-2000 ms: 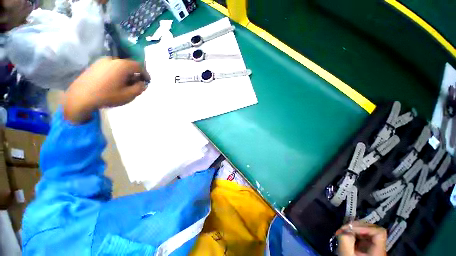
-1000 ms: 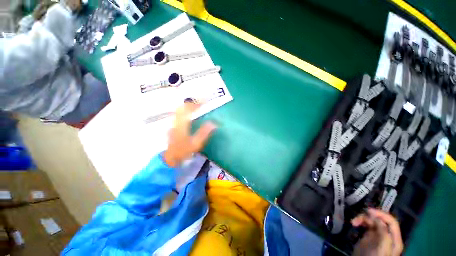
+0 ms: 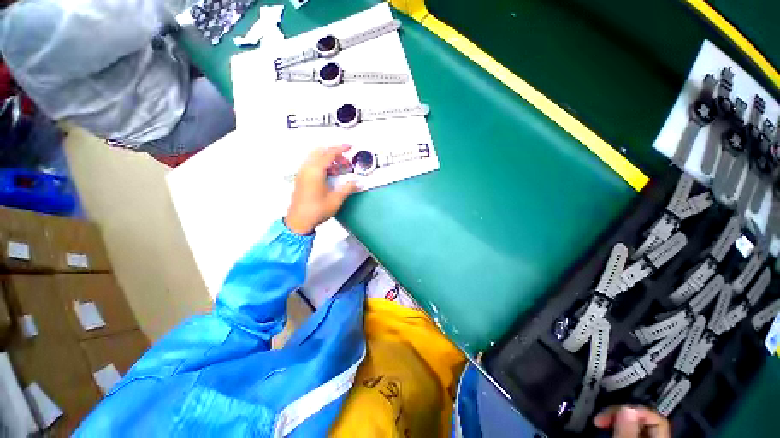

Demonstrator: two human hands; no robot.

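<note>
My left hand is over the near edge of a white sheet. Its thumb and fingers are apart, at the left side of the lowest watch and over its strap; whether they grip it is unclear. Three more grey-strapped watches, one of them here, lie above it in slanted rows, dark faces up. My right hand is cut off by the bottom edge, at the near part of the black foam tray. Its fingertips are curled; whether they hold anything is hidden. Grey watches lie crossed in the tray, one strap near this hand.
A yellow strip edges the green bench. More watches lie on a white sheet at the upper right. Another person's pale sleeve is at the upper left. Cartons stand at the left. Loose white sheets lie below the bench edge.
My left hand came from the left to the sheet, where a fourth watch now lies. Since one second ago its spread fingers have drawn in beside that watch. My right hand is lower in view.
</note>
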